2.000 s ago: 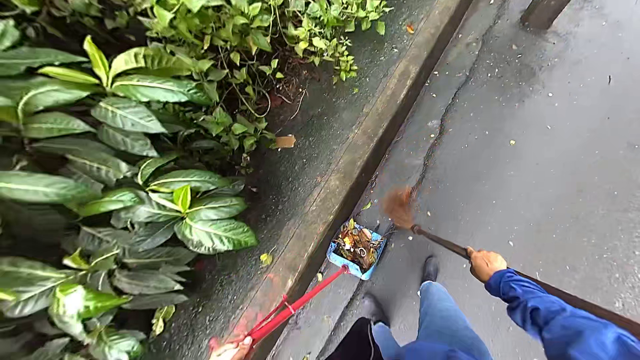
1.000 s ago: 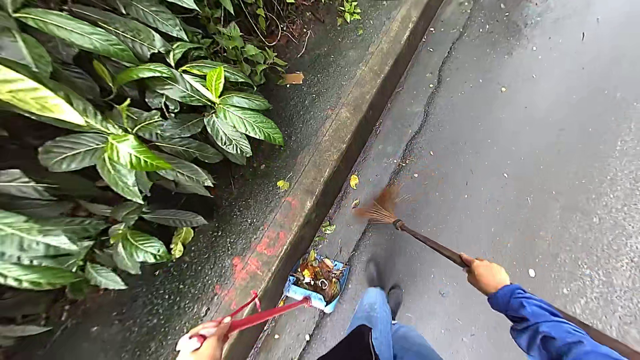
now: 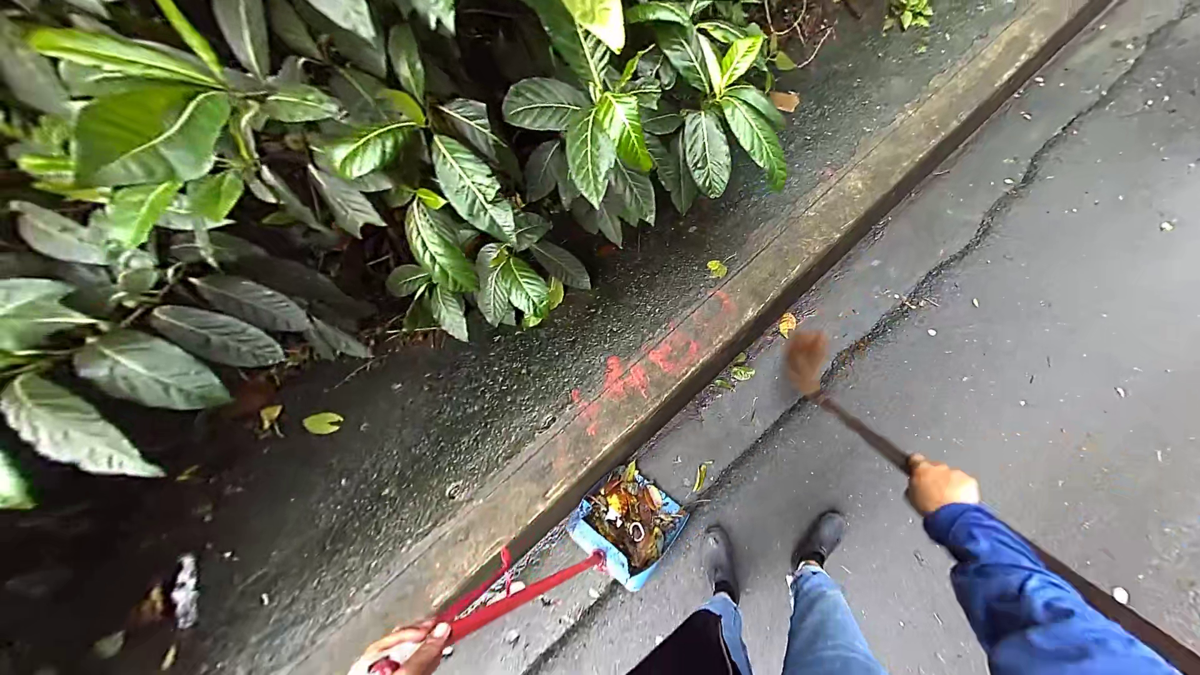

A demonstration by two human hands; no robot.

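My right hand [image 3: 940, 486], below a blue sleeve, grips the long dark handle of a broom [image 3: 862, 427]. Its brown bristle head [image 3: 806, 362] is blurred and sits over the road near the curb, close to a yellow leaf [image 3: 787, 324]. At the bottom, my left hand [image 3: 408, 651] is closed on the red handle [image 3: 530, 598] of a blue dustpan [image 3: 619, 568]. The pan lies on the road against the curb, left of my boots, and holds wet leaves and litter [image 3: 634, 516]. Several green leaves [image 3: 741, 372] lie between pan and broom head.
A concrete curb [image 3: 844, 202] with red painted marks runs diagonally beside the road. Beyond it are a wet dark strip [image 3: 394, 478] and leafy bushes [image 3: 469, 187]. A long crack [image 3: 937, 267] crosses the asphalt. My boots [image 3: 820, 538] stand right of the dustpan.
The view has shifted along the curb, showing more of the painted marks. The bristle head, spread out near the curb one second ago, is now a narrow blur. Both hands keep their holds.
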